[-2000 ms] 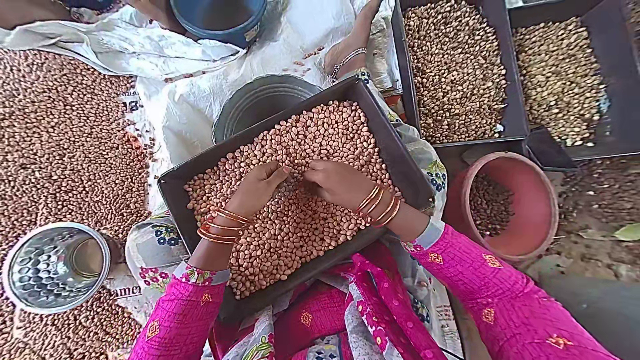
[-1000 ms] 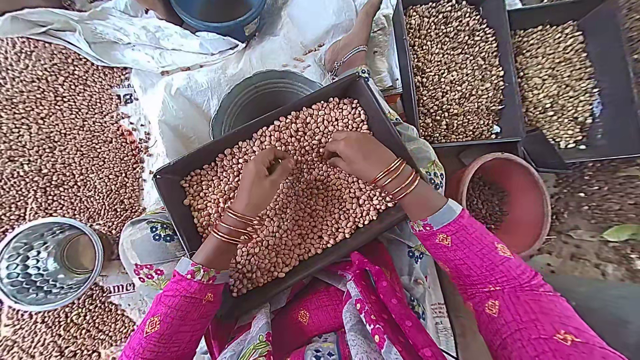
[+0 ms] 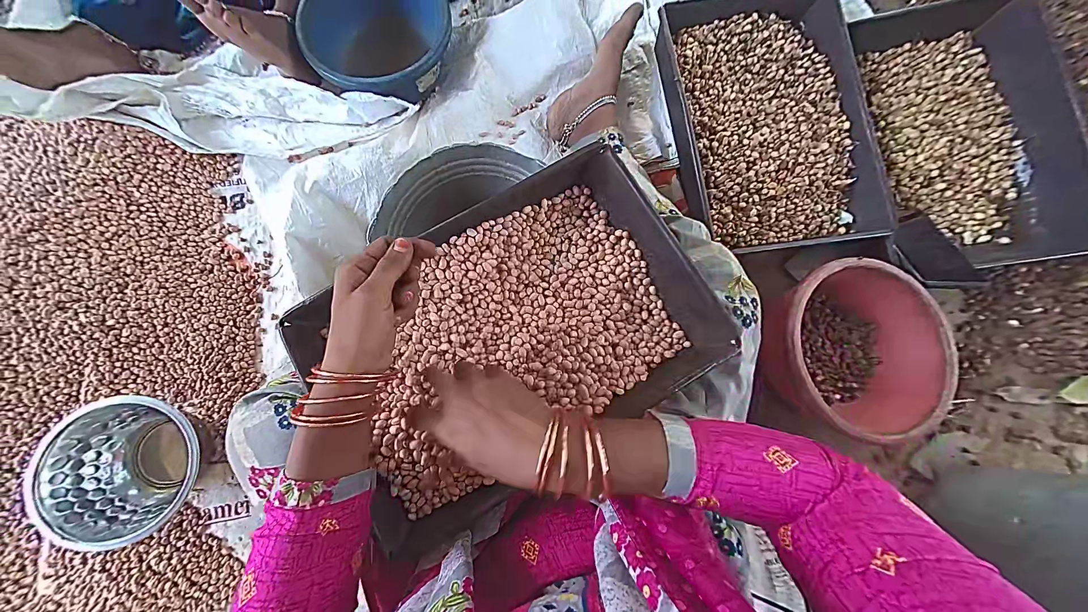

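A dark rectangular tray (image 3: 688, 297) rests tilted on the lap, filled with small pinkish-brown nuts or seeds (image 3: 544, 297). My left hand (image 3: 374, 297) is at the tray's upper left, thumb and fingers bent together near its rim; whether anything is between them is hidden. My right hand (image 3: 484, 421) lies palm down on the nuts at the lower left, its fingertips partly among them. A grey bucket (image 3: 408, 200) stands just beyond the tray's far edge.
Two dark trays of nuts (image 3: 875, 204) (image 3: 1045, 127) lie at upper right, above a reddish tub (image 3: 918, 348) with darker bits. A dimpled metal tumbler (image 3: 85, 484) lies on spread nuts at left. A blue bucket (image 3: 374, 76) and another person's hand (image 3: 246, 30) are at the top.
My left hand has moved from the middle of the nuts to the tray's upper left. My right hand has moved left and down across the nuts. The nuts have shifted away from the tray's right side.
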